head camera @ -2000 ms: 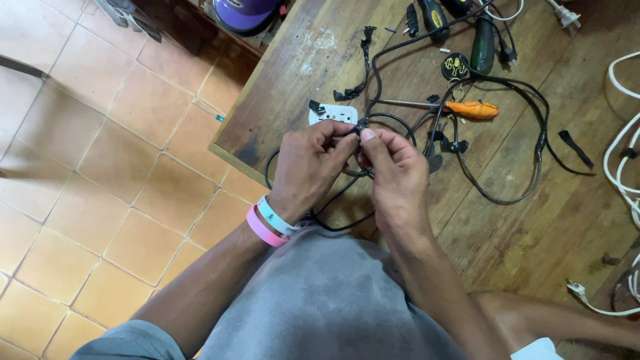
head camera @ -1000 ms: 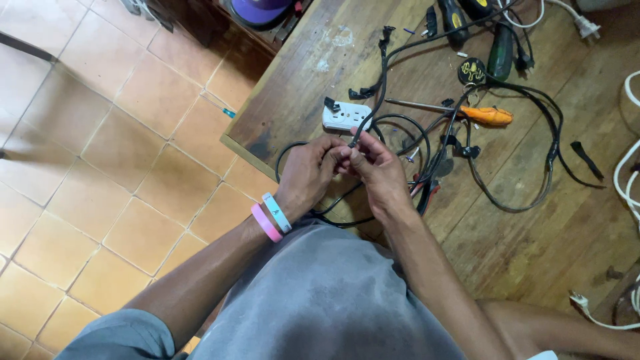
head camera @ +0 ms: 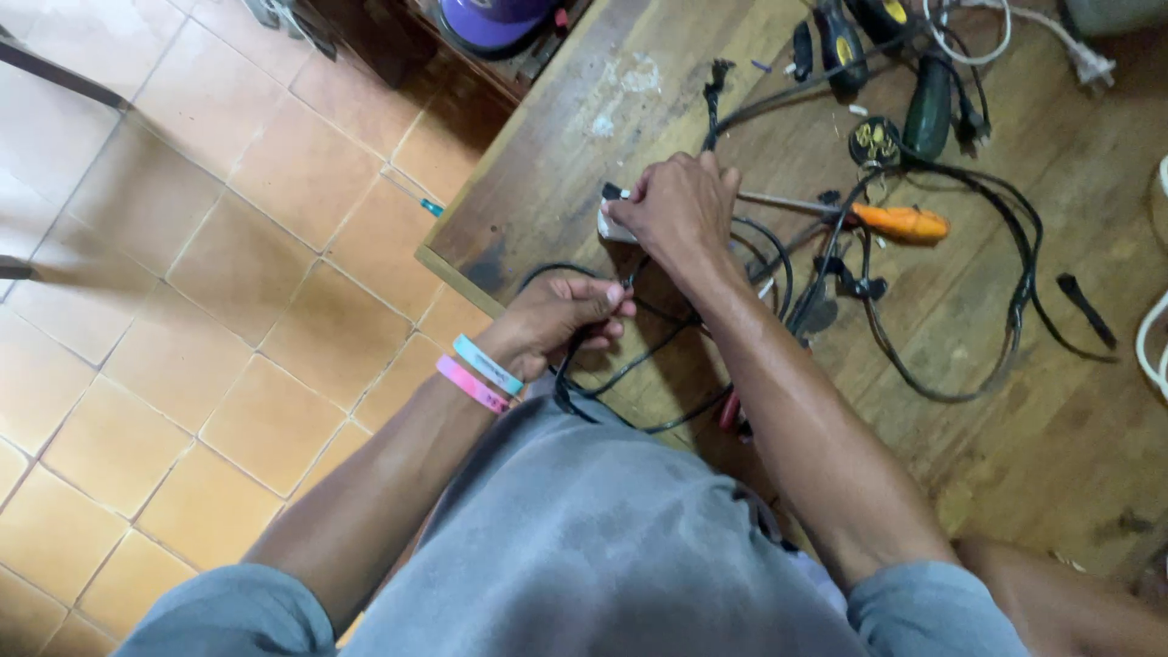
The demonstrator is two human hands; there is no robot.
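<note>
My left hand point(head camera: 575, 319) pinches a black electrical cable point(head camera: 628, 285) between thumb and fingertips at the table's near left corner. Loops of the same dark cable point(head camera: 639, 360) hang and lie around it. Up and to the right, my right hand point(head camera: 680, 205) reaches over a white power outlet block point(head camera: 616, 228), partly hiding it; its thumb is at the block and a bit of black tape point(head camera: 613, 192), and whether it grips anything is unclear. Just right of that hand lies a screwdriver with an orange handle point(head camera: 899, 224), its shaft pointing at the hand.
On the wooden table point(head camera: 967, 474) are dark-handled tools point(head camera: 839, 50), a round black-and-yellow object point(head camera: 873, 141), more black cable point(head camera: 1022, 274) and a black strip point(head camera: 1086, 310). A white plug point(head camera: 1090, 64) lies at the back right. Red handles point(head camera: 730, 411) show beside my right forearm. Tiled floor point(head camera: 228, 301) is at left.
My hands were together at the cable; my right hand has moved away from my left, up to the white outlet block. My left hand stays on the cable.
</note>
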